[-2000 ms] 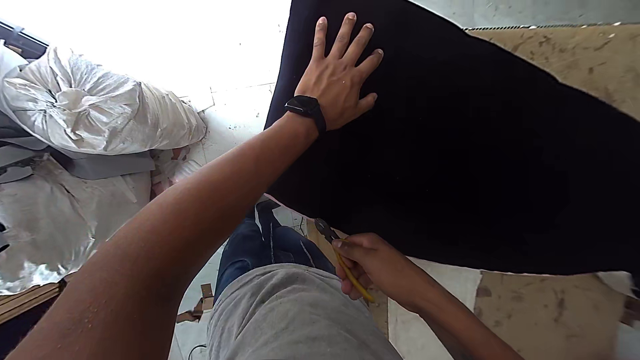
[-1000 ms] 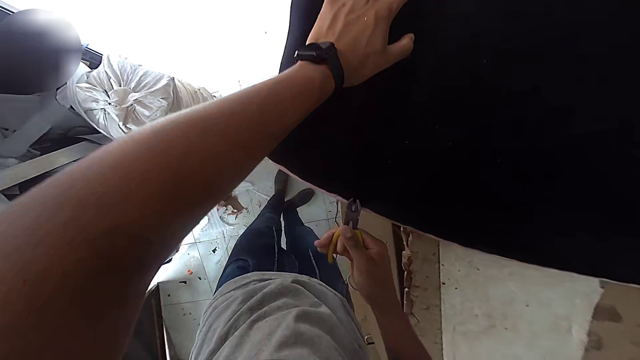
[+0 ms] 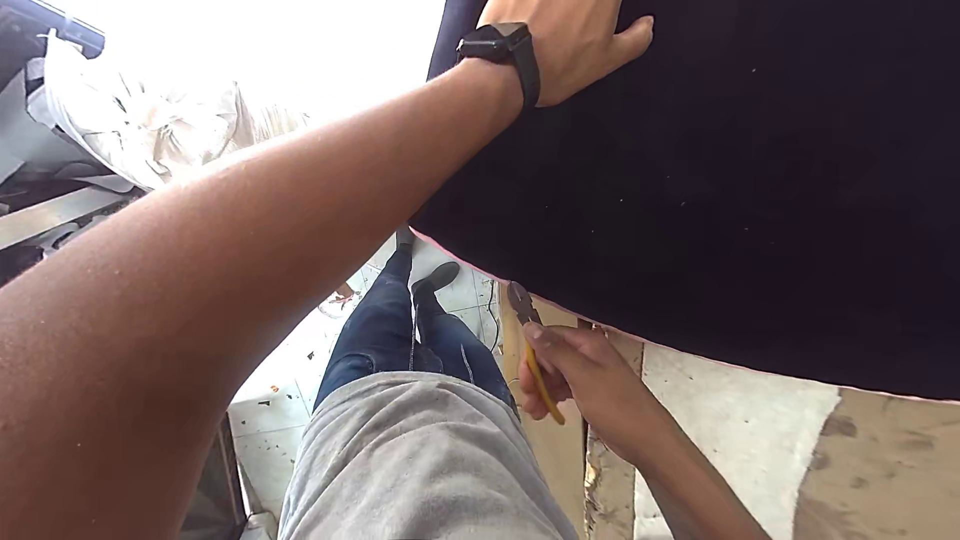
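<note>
A large piece of black fabric (image 3: 712,187) with a thin pink edge fills the upper right. My left hand (image 3: 574,45), with a black watch (image 3: 502,49) on its wrist, rests on the fabric near its upper left side; the fingers run out of the top of the view. Lower down, my right hand (image 3: 566,371) is closed around yellow-handled pliers (image 3: 544,382). Their metal jaws point up and touch or nearly touch the pink edge. What lies directly under the fabric is hidden.
A tied white sack (image 3: 161,124) lies at the upper left, beside grey scraps and a flat strip (image 3: 56,214). Small debris dots the tiled floor (image 3: 274,420). Wooden boards (image 3: 611,465) and a pale sheet (image 3: 720,427) are at the lower right, partly under the fabric.
The view has shifted, so my left fingers, seen spread on the fabric two seconds ago, are cut off at the top. My right hand still holds the pliers at the fabric's lower edge.
</note>
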